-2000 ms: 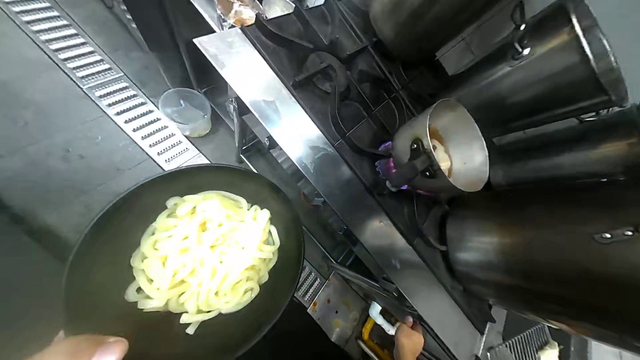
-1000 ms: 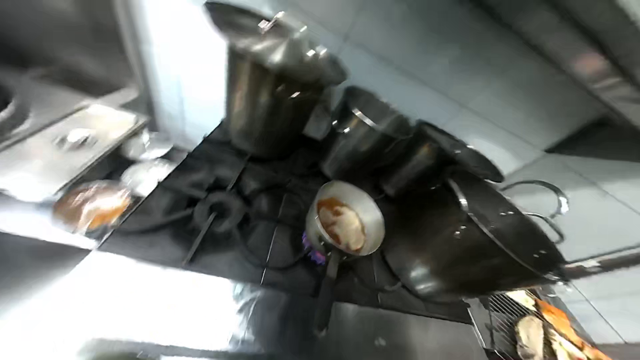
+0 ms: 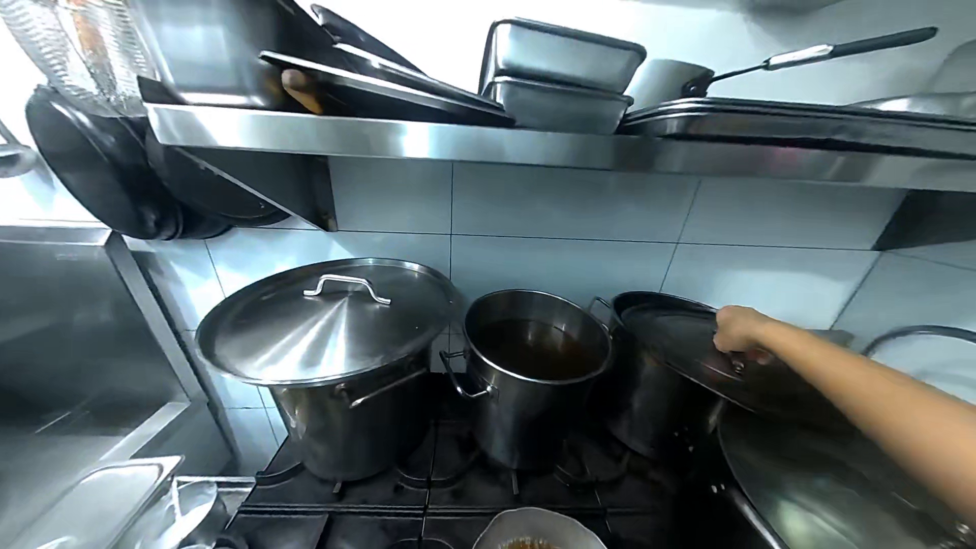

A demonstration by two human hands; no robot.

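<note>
My right hand [image 3: 743, 334] reaches in from the right edge and grips the handle of a dark pot lid [image 3: 686, 343]. That lid lies tilted over the tall stockpot [image 3: 648, 404] at the back right. Left of it stands a smaller steel pot [image 3: 526, 412] without a lid, with brown liquid [image 3: 537, 347] inside. A large stockpot [image 3: 335, 427] under a shiny steel lid [image 3: 339, 320] stands further left. At the bottom edge part of a small pan [image 3: 537, 526] with something brown shows. My left hand is out of the view.
A steel shelf [image 3: 427, 143] with metal pans [image 3: 564, 53] and trays [image 3: 801, 114] runs above the pots. Black frying pans [image 3: 91, 168] hang at the left. A wide pot [image 3: 831, 480] takes up the lower right. Black stove grates [image 3: 457, 496] lie beneath; a metal tray [image 3: 107, 503] is at lower left.
The view has swung up to the back of the stove and the shelf. The pan of thick noodles and the hand at its rim, seen two seconds ago, are out of view. My right hand now grips a lid.
</note>
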